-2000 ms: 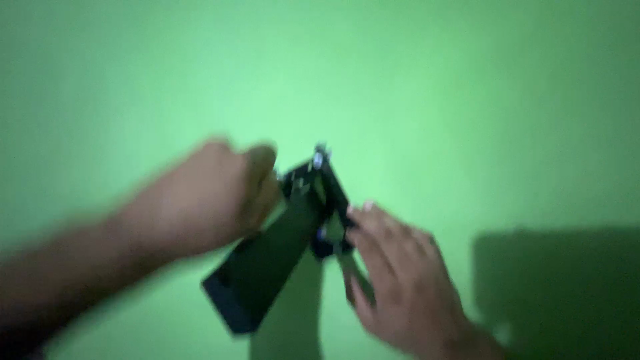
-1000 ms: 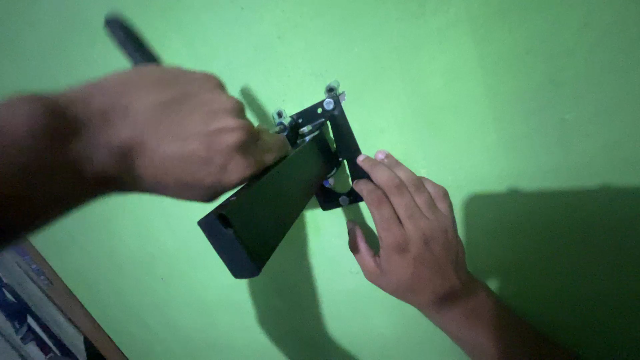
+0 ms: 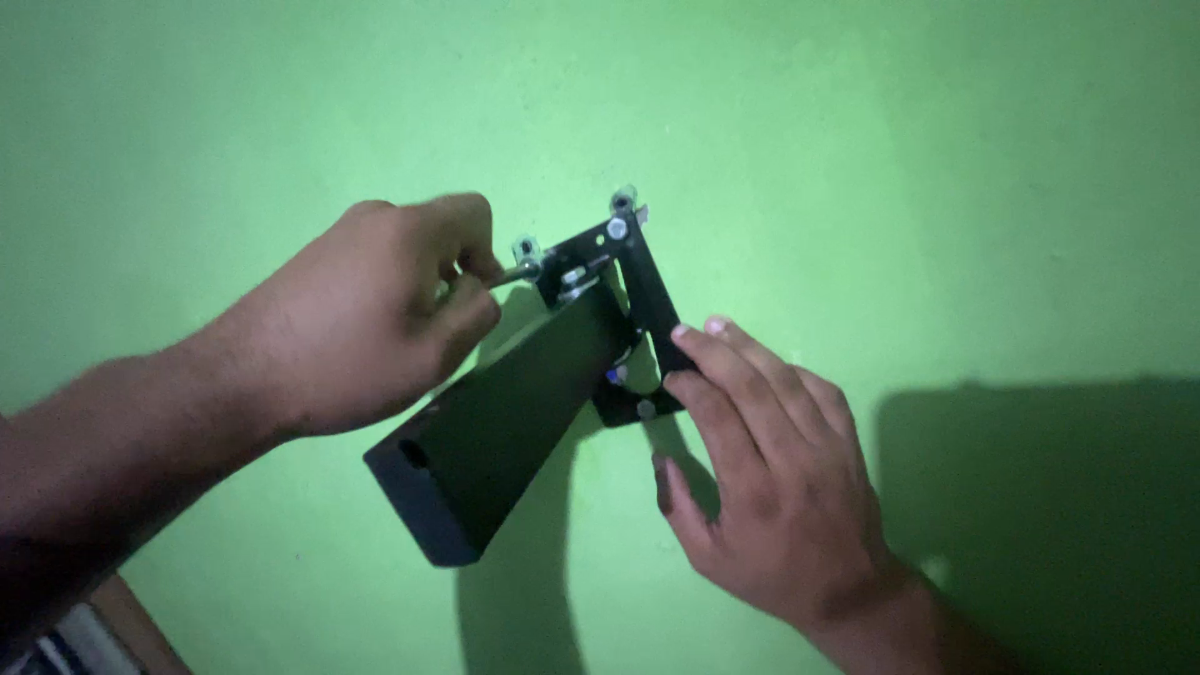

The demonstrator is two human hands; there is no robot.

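A black metal wall bracket (image 3: 653,300) lies against a green wall, with a black box-section arm (image 3: 506,412) jutting from it down and to the left. My left hand (image 3: 403,309) pinches a thin metal shaft (image 3: 511,275), whose tip meets the bracket's upper left corner; its handle is hidden. The fingertips of my right hand (image 3: 778,459) rest on the right side of the bracket, with the thumb apart on the wall side. Bolt heads (image 3: 617,228) show at the bracket's top and bottom corners.
The green wall (image 3: 844,169) fills most of the view. Above the bracket are two wall holes with plugs (image 3: 623,199). Dark shadows fall below the arm and at the right. At the lower left is the edge of a brown frame (image 3: 141,628) with unclear items beside it.
One second ago a dark handle stuck up behind my left fist; it is now out of sight, and my left hand is turned with the shaft showing. My right hand stays on the bracket.
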